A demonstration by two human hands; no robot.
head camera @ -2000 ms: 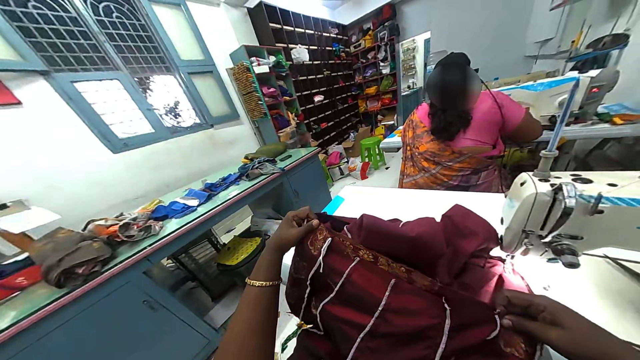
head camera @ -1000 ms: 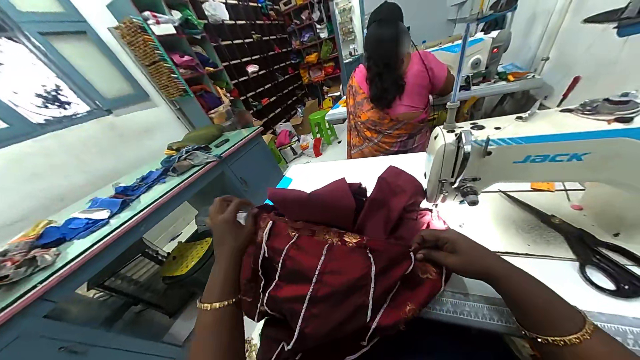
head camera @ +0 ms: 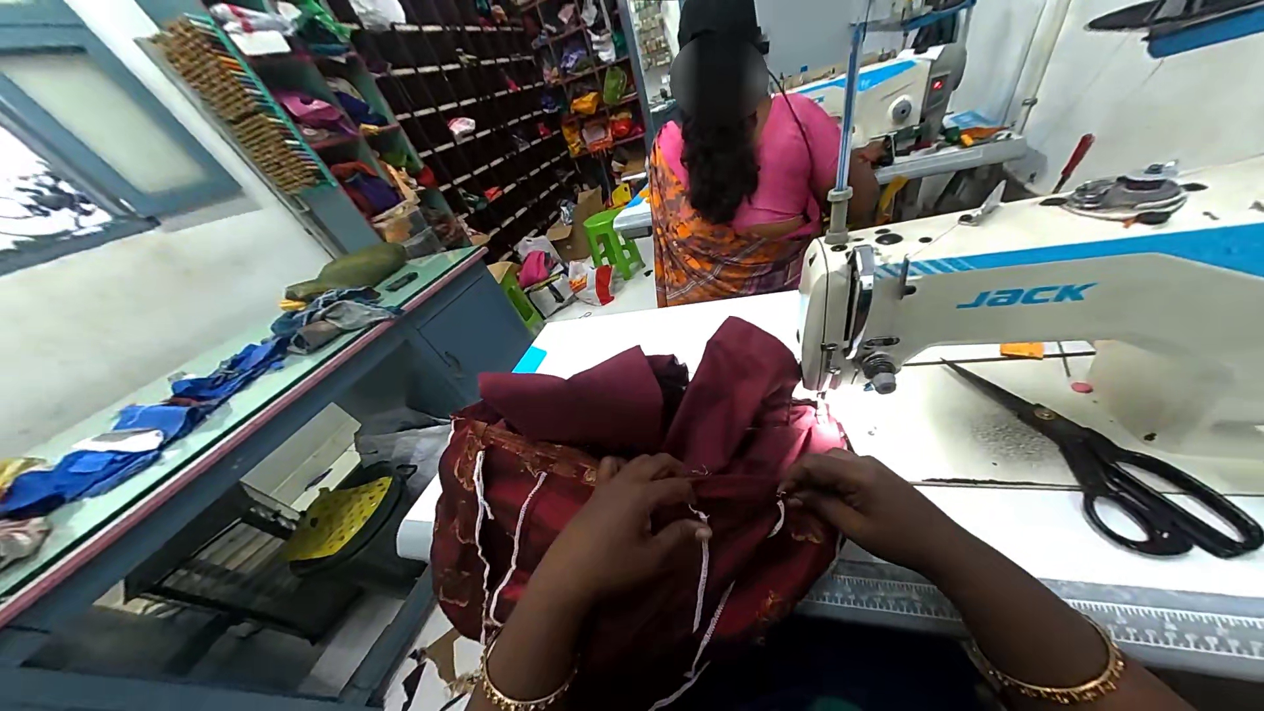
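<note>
Maroon fabric with a patterned gold border and white cords or seam edges (head camera: 563, 494) lies bunched over the front of the white sewing table (head camera: 583, 341). My left hand (head camera: 642, 513) rests on it near the middle, its fingers pinching the border by a white cord. Just to the right, my right hand (head camera: 849, 494) pinches the same edge beside a short white strand. Part of the cloth reaches the needle area of the Jack sewing machine (head camera: 1037, 286), where a light shines; the needle itself is hard to make out.
Black-handled scissors (head camera: 1096, 454) lie on the machine bed. A metal ruler (head camera: 987, 602) runs along the table's front edge. Left stands a glass-topped counter (head camera: 405, 326) with blue cloth pieces (head camera: 168, 425). A person (head camera: 741, 158) sits ahead at another machine (head camera: 889, 99), near a green stool (head camera: 612, 242).
My left hand has moved from the cloth's left corner to its middle, close to my right hand. The view has swung right since two seconds ago, bringing the scissors into sight.
</note>
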